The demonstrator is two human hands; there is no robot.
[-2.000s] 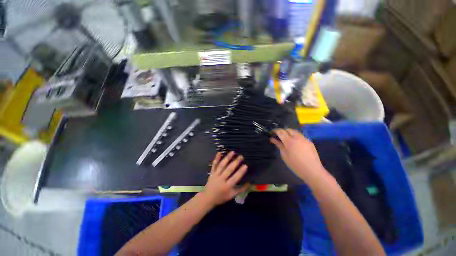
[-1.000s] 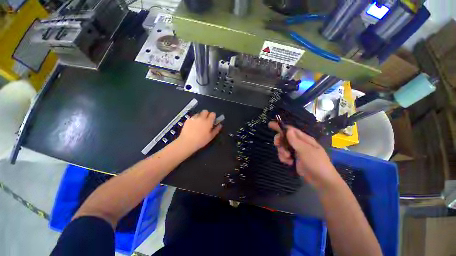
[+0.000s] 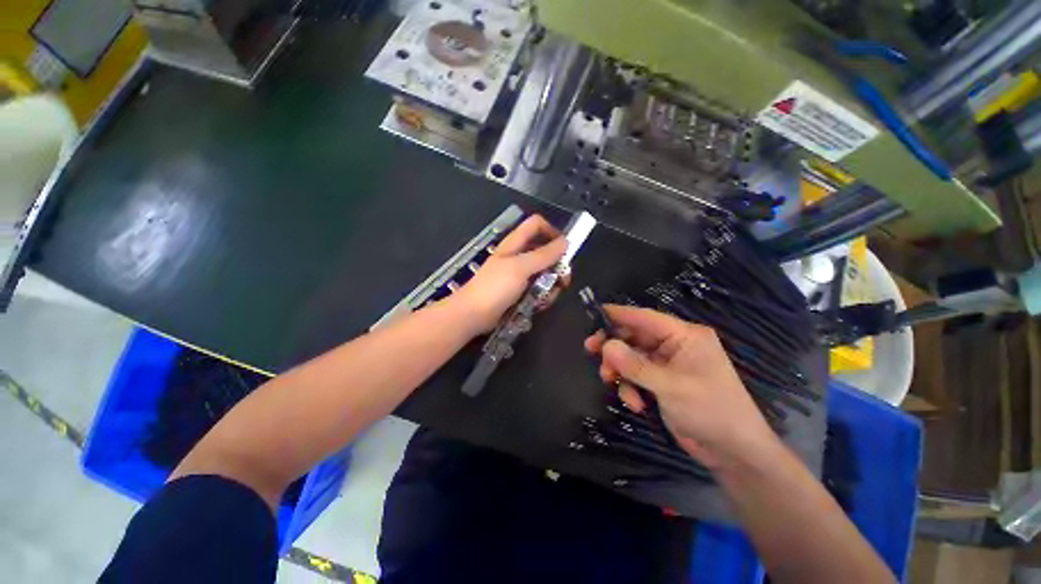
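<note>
My left hand [image 3: 519,274] grips the upper part of one insert loading bar [image 3: 487,367], a silver strip with small metal holders, held slanted over the dark bench mat. A second loading bar [image 3: 443,272] lies on the bench behind my left hand and is partly covered by it. My right hand [image 3: 651,365] pinches a few black cable pieces [image 3: 594,306], their shiny metal ends pointing up toward the held bar but apart from it. A fanned pile of black cable pieces [image 3: 748,331] lies on the bench to the right, partly behind my right hand.
The lower mould [image 3: 674,143] sits behind the bench mat, under the pale green platen [image 3: 708,69] with blue-handled pliers [image 3: 902,126]. A steel mould block [image 3: 451,74] stands at the back. A blue tote [image 3: 873,445] is at right, a small blue bin [image 3: 126,428] below left.
My left hand has taken hold of a loading bar and turned it near the mat's middle. My right hand has moved left from the pile toward it with the cable pieces.
</note>
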